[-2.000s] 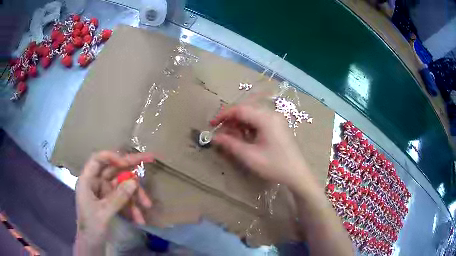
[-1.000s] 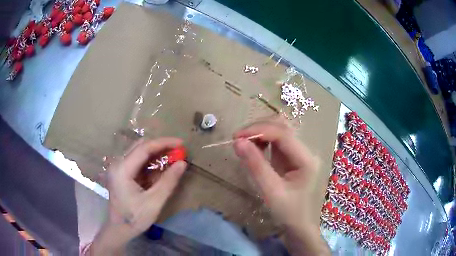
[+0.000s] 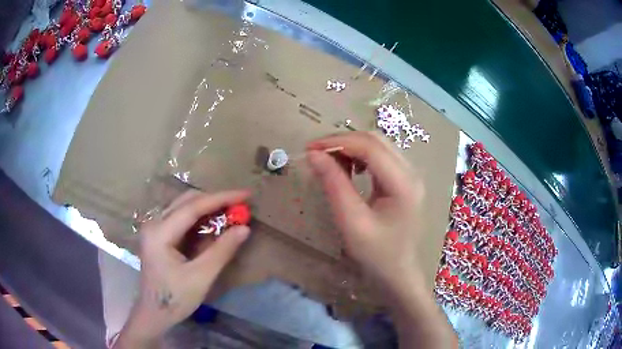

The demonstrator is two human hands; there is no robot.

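Observation:
My left hand (image 3: pixel 187 252) holds a figurine (image 3: pixel 237 215) between thumb and fingers, its red head to the right and its red-and-white body to the left. My right hand (image 3: pixel 372 194) pinches a thin pale stick (image 3: pixel 334 149). The stick points left toward the small white glue pot (image 3: pixel 277 159) on the cardboard (image 3: pixel 136 102); its tip is blurred, so I cannot tell whether it touches the pot. A pile of small white parts (image 3: pixel 399 124) lies at the cardboard's far right, with a few set apart (image 3: pixel 335 86).
Rows of red-topped figurines (image 3: pixel 498 245) stand on the metal bench at the right. Loose red figurines (image 3: pixel 75 31) lie at the upper left. Spare sticks (image 3: pixel 375 63) lie at the cardboard's far edge. A green conveyor belt (image 3: pixel 436 48) runs behind. Shiny tape (image 3: pixel 198 119) is on the cardboard.
Over the last second my right hand has moved slightly up, bringing the stick from below the pot to beside it. My left hand still holds the figurine, almost unmoved.

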